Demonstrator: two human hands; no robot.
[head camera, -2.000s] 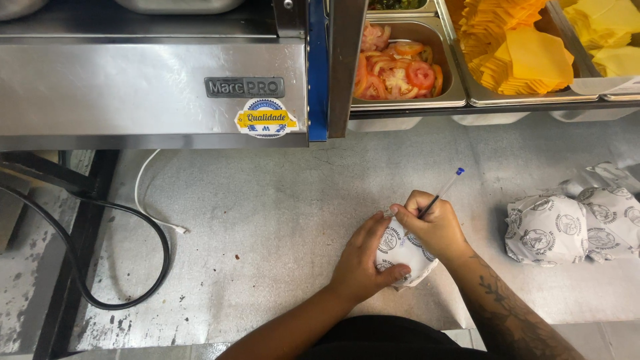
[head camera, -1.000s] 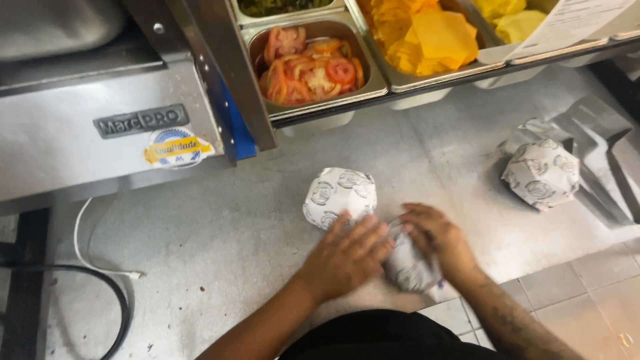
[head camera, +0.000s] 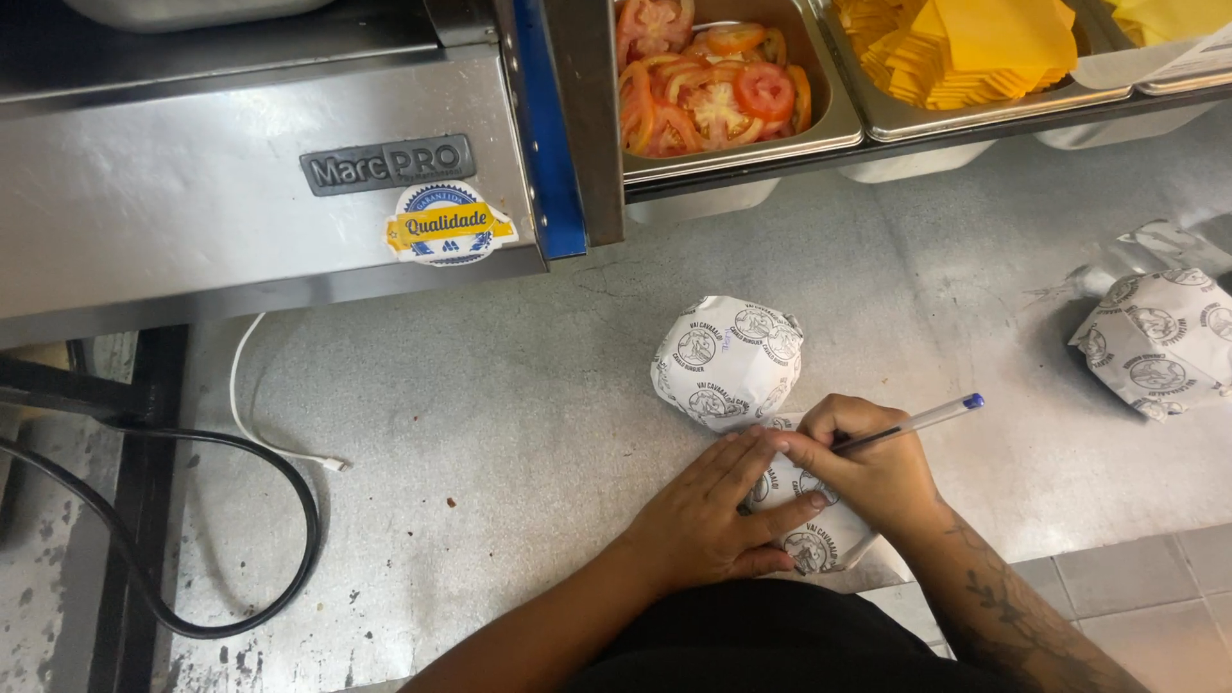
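My right hand (head camera: 866, 462) grips a clear ballpoint pen (head camera: 910, 423) with a blue end cap, over a burger-sized parcel in printed paper (head camera: 804, 544) near the steel counter's front edge. My left hand (head camera: 717, 510) lies on that same parcel and steadies it, fingers spread across its left side. The pen's tip is hidden by my fingers. Just beyond my hands sits another paper-wrapped parcel (head camera: 727, 361), with a small blue handwritten mark on top. A third wrapped parcel (head camera: 1160, 342) rests at the right.
A steel appliance (head camera: 241, 212) stands at the upper left. Steel pans of tomato slices (head camera: 722, 96) and orange cheese slices (head camera: 1001, 48) line the back above the counter (head camera: 510, 423). A white cable (head camera: 241, 385) and a black cable (head camera: 313, 539) lie at left.
One second ago the pen was not visible and my right hand was at the nearer parcel's right side; now the hand holds the pen over it. The view has shifted.
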